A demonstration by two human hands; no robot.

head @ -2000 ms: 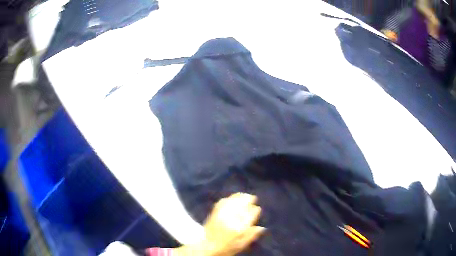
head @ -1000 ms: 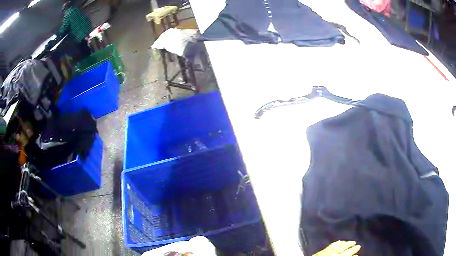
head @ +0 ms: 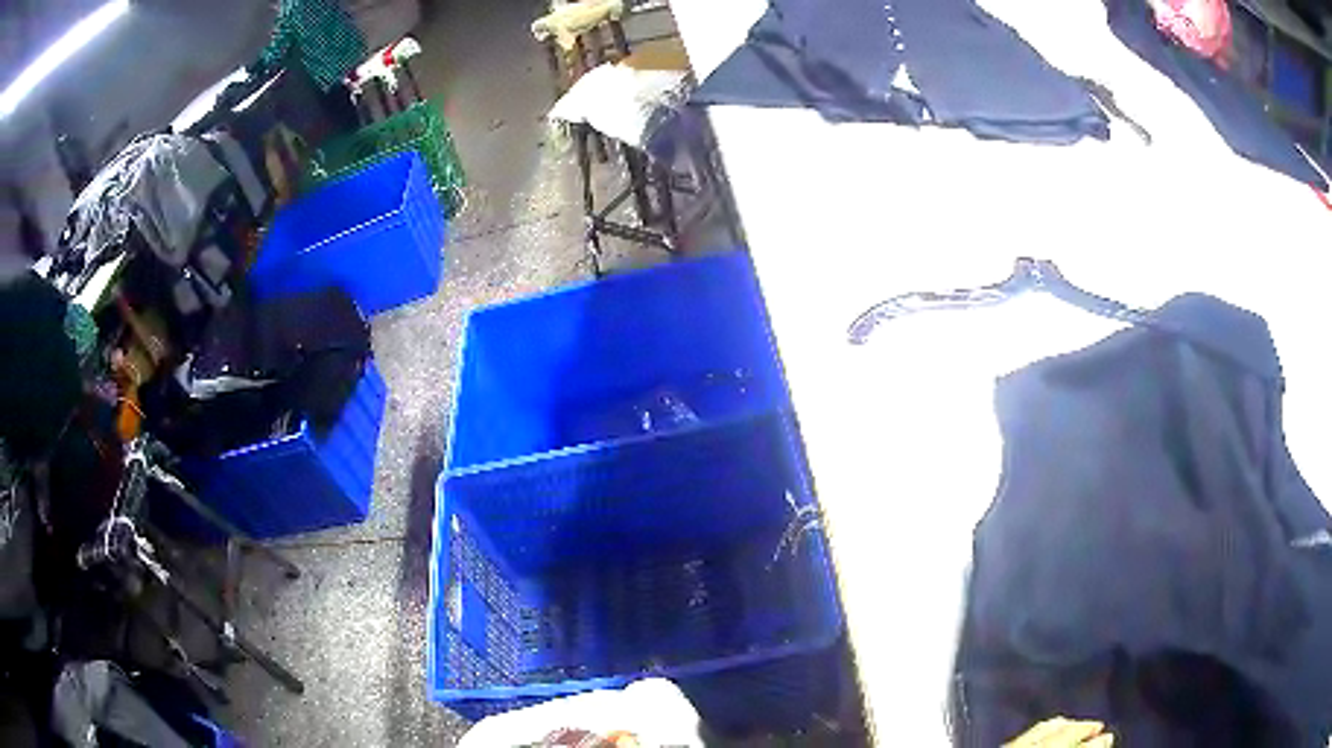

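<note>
A dark navy denim garment [head: 1125,497] lies spread on the white table [head: 913,439] at the right, its collar end away from me. A thin dark hanger-like curved piece [head: 950,298] lies at its collar. My left hand [head: 1059,734] is cut off by the bottom edge, over the garment's lower part; only some fingers show, and I cannot tell whether they hold anything. My right hand is out of view.
Two blue crates [head: 453,585] stand beside the table's left edge. More navy garments [head: 964,73] lie farther up the table. Stools [head: 621,110], crates and piled cloth [head: 161,205] stand on the grey floor. A person in green check [head: 310,41] is partly visible at upper left.
The view has swung left, bringing the floor and crates in and shifting the garment right. My left hand now shows only at the bottom edge. The orange-handled snips seen earlier on the garment are out of view.
</note>
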